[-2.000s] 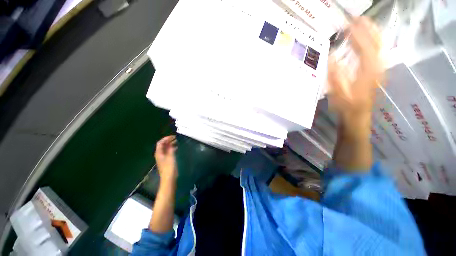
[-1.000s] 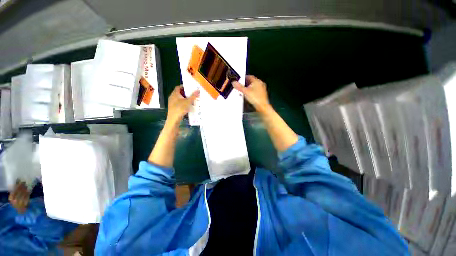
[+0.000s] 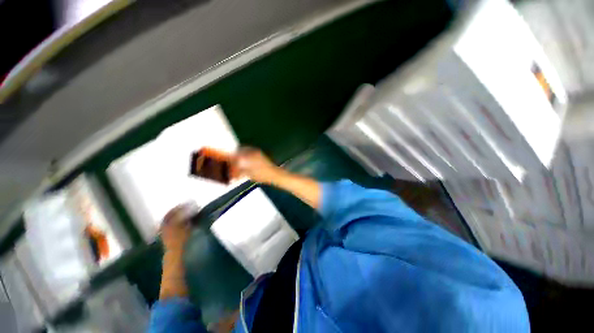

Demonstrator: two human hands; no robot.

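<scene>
A white box lid point(image 3: 202, 130) with an orange-and-black device picture lies tilted on the green surface. A plain white box piece point(image 3: 140, 179) lies against its left side; blur hides whether they overlap. My right hand point(image 3: 255, 164) holds the lid's right edge beside the picture. My left hand point(image 3: 176, 224) is at the near edge of the white pieces, blurred; its grip cannot be told. A white inner tray point(image 3: 255, 231) lies near my lap, with neither hand on it.
Stacked finished boxes point(image 3: 449, 123) stand at right, with one picture-side box point(image 3: 514, 78) on top. More white boxes point(image 3: 55, 227) and a lid with an orange picture point(image 3: 98, 227) are at left. A grey metal edge point(image 3: 195, 78) runs along the far side.
My view has turned right. The picture lid has gone from upright between both hands to tilted, with a plain white piece now beside it. The inner tray is now apart from the lid.
</scene>
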